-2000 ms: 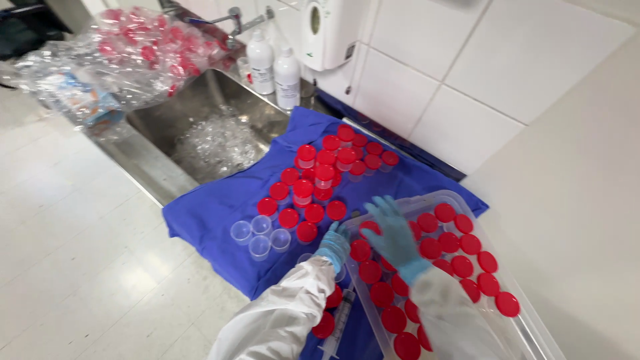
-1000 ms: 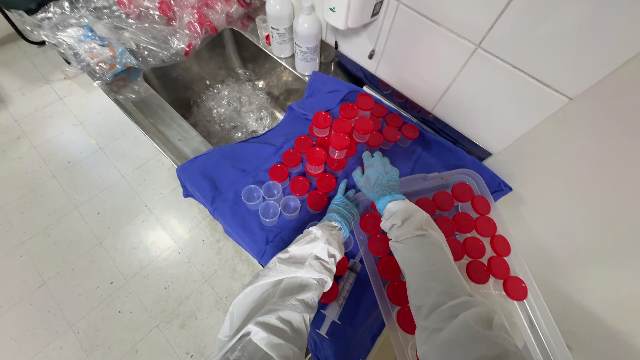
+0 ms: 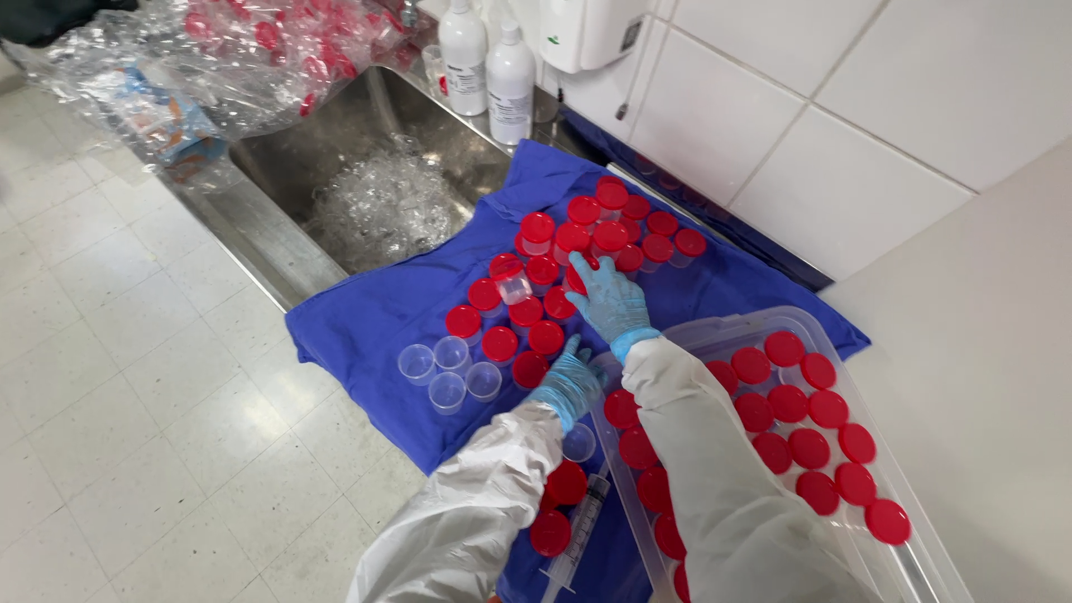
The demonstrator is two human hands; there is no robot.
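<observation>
My right hand (image 3: 610, 299), in a light blue glove, has its fingers on a red-lidded cup in the group on the blue cloth (image 3: 368, 314). My left hand (image 3: 571, 381), gloved too, is lower on the cloth near a red lid (image 3: 530, 369); whether it holds anything is hidden. Several clear open cups (image 3: 447, 391) stand to its left, another open cup (image 3: 579, 442) just below it. A plastic syringe (image 3: 578, 529) lies beside red-lidded cups (image 3: 550, 533). At the right, a clear plastic bin (image 3: 913, 511) holds several red-lidded cups (image 3: 788, 404).
Behind the cloth is a steel sink (image 3: 285, 226) with crumpled clear plastic (image 3: 394, 201) inside. A clear bag of red lids (image 3: 268, 42) lies on its far edge. Two white bottles (image 3: 510, 88) stand by the tiled wall (image 3: 720, 100), under a wall dispenser (image 3: 578, 33).
My right hand has moved from over the bin to the red-lidded cups on the cloth. My left hand stays low on the cloth beside the bin.
</observation>
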